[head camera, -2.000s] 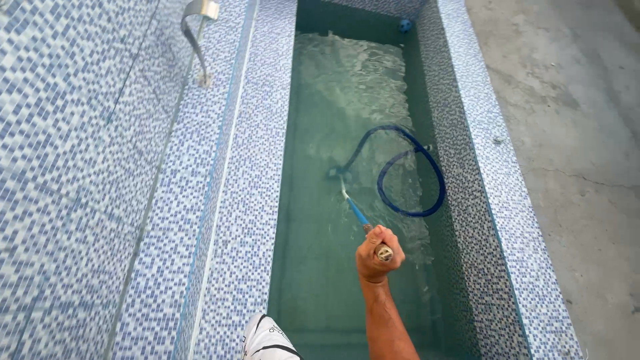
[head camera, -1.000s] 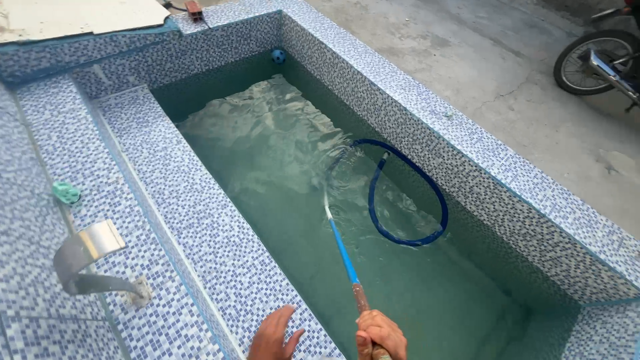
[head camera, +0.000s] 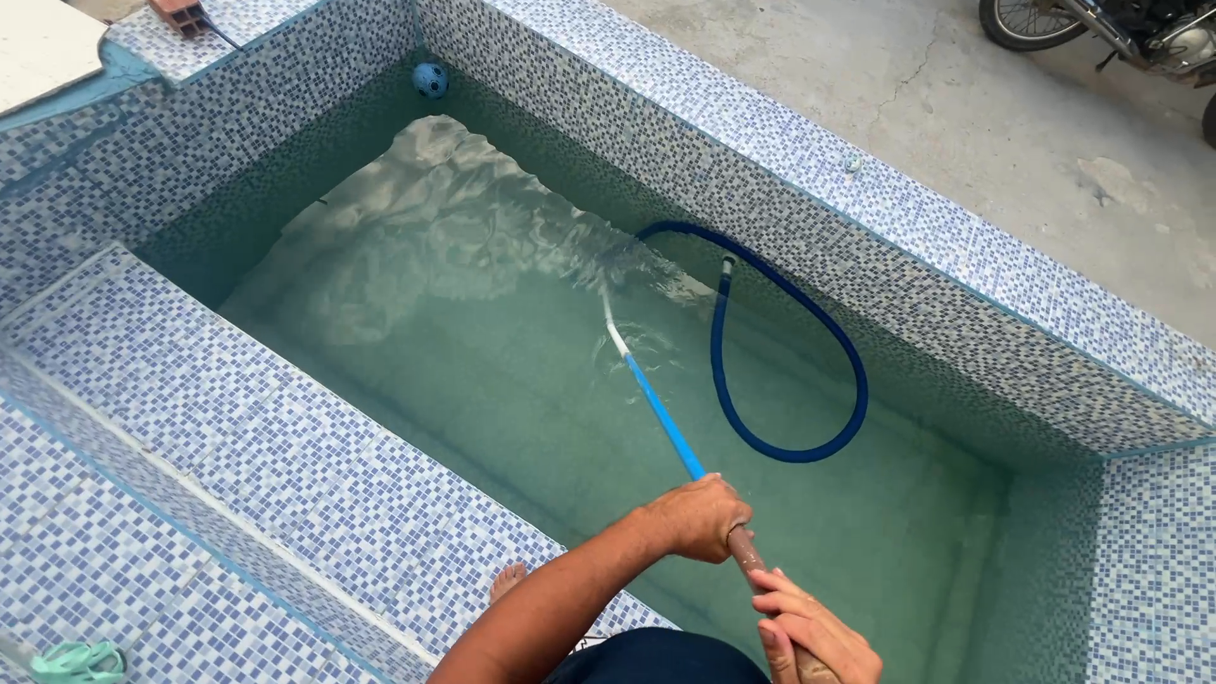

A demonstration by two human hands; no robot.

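Note:
A long pole [head camera: 667, 418] slants into the pool water, blue along its middle, with a white bent lower section and a brown upper section. My left hand [head camera: 703, 518] is closed around it near where blue meets brown. Lower down the frame, my right hand [head camera: 819, 627] loosely holds the brown upper end, fingers fairly straight over it. The pole's far end is blurred under the water. To the right of the pole, a dark blue pool hose [head camera: 863, 380] floats in a loop, with a pale fitting [head camera: 728, 266] at one end.
Mosaic-tiled pool walls [head camera: 760, 180] surround the water, with a tiled ledge [head camera: 285, 427] at left. A blue ball [head camera: 430, 81] floats in the far corner. Green sandals [head camera: 78, 662] lie lower left, a hollow brick [head camera: 179, 14] upper left. A motorcycle [head camera: 1130, 33] stands upper right. A bare foot [head camera: 508, 579] shows on the ledge.
My left hand, off the pole a second ago, now grips it ahead of my right hand. The right hand's hold has loosened. The view has turned since two seconds ago.

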